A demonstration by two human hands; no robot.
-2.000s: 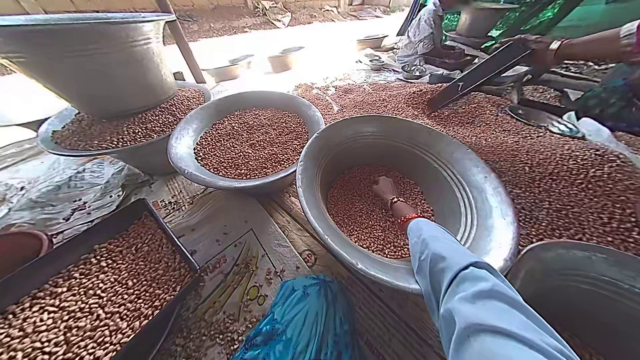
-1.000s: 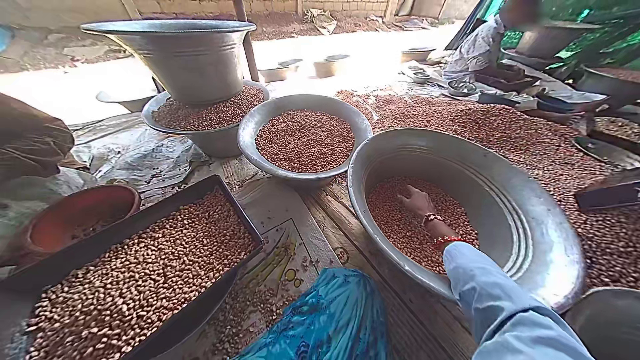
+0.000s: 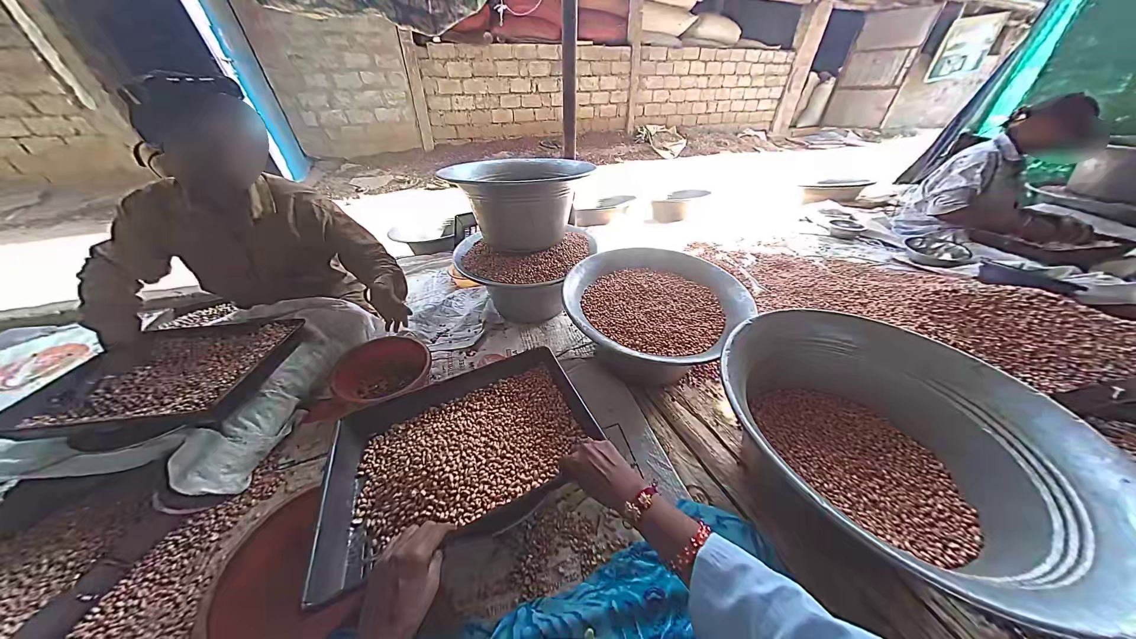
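Note:
A black rectangular tray (image 3: 321,532) heaped with light brown nuts or seeds (image 3: 470,444) lies before me, tilted a little. My left hand (image 3: 406,568) grips its near edge, fingers at the rim. My right hand (image 3: 603,470), with a bracelet and a red bead band at the wrist, grips the tray's right edge. To the right stands a large metal basin (image 3: 1021,444) with reddish-brown nuts or seeds in its bottom. Behind it, a smaller metal basin (image 3: 612,355) is filled with the same. Part of a reddish-brown bowl (image 3: 266,577) shows below the tray's left side.
A person (image 3: 240,240) at left works over another black tray (image 3: 266,364). A small brown bowl (image 3: 382,368) sits between us. Stacked metal basins (image 3: 524,213) stand by a pole. Another person (image 3: 976,195) sits at far right, beyond a wide spread of nuts or seeds (image 3: 958,302).
My right hand has left the large basin and now holds the tray's right edge. My left hand has come into view on the tray. The view has swung left.

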